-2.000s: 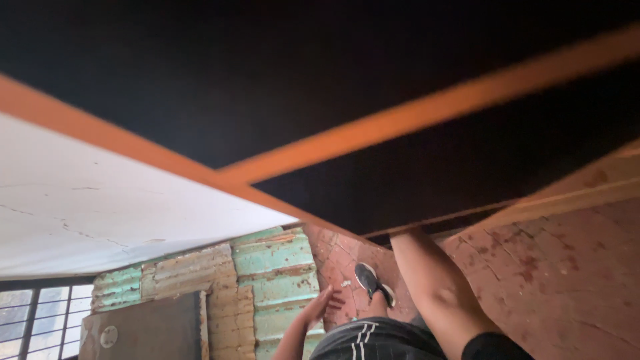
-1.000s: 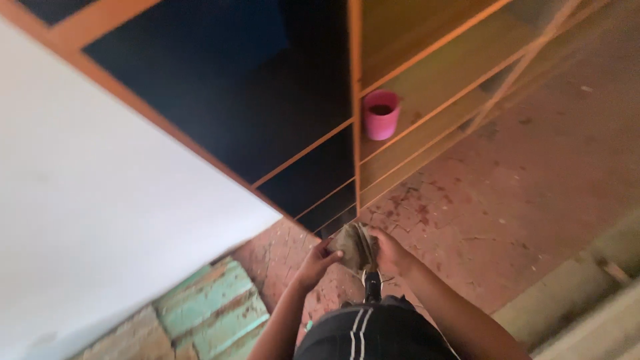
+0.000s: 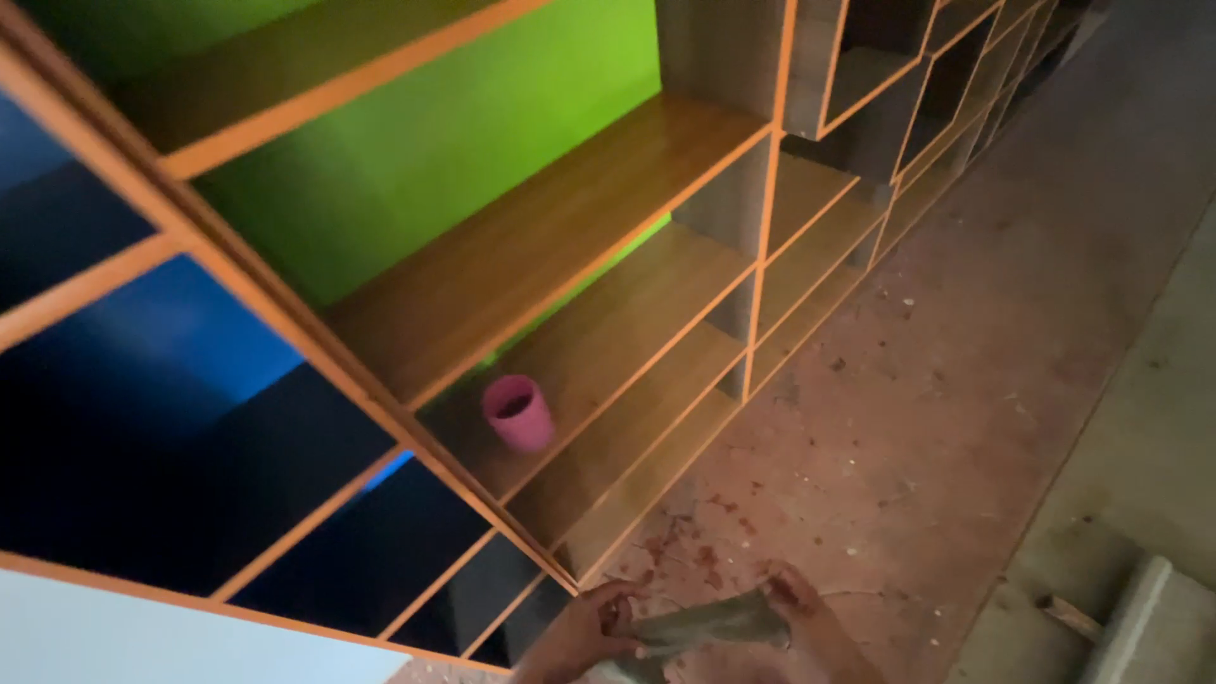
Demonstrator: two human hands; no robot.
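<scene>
At the bottom of the head view, both hands hold a greenish-grey cloth stretched between them. My left hand [image 3: 594, 627] grips the left end of the cloth [image 3: 708, 622], close to the lower corner of a wooden shelf unit [image 3: 541, 233] with orange edges. My right hand [image 3: 803, 603] pinches the right end, over the reddish floor. A pink cup [image 3: 518, 413] with a dark inside stands on a lower shelf, up and to the left of the hands.
Shelving with green and blue back panels fills the left and runs off to the upper right. The reddish floor [image 3: 855, 427] bears dark stains and small debris. At lower right lie a pale slab [image 3: 1130, 627] and a short piece of wood [image 3: 1069, 617]. A white surface [image 3: 190, 627] is at lower left.
The cloth, bunched between both hands a second ago, is now spread out with the hands further apart. Two seconds ago my left hand was empty. The view has swung toward the shelves.
</scene>
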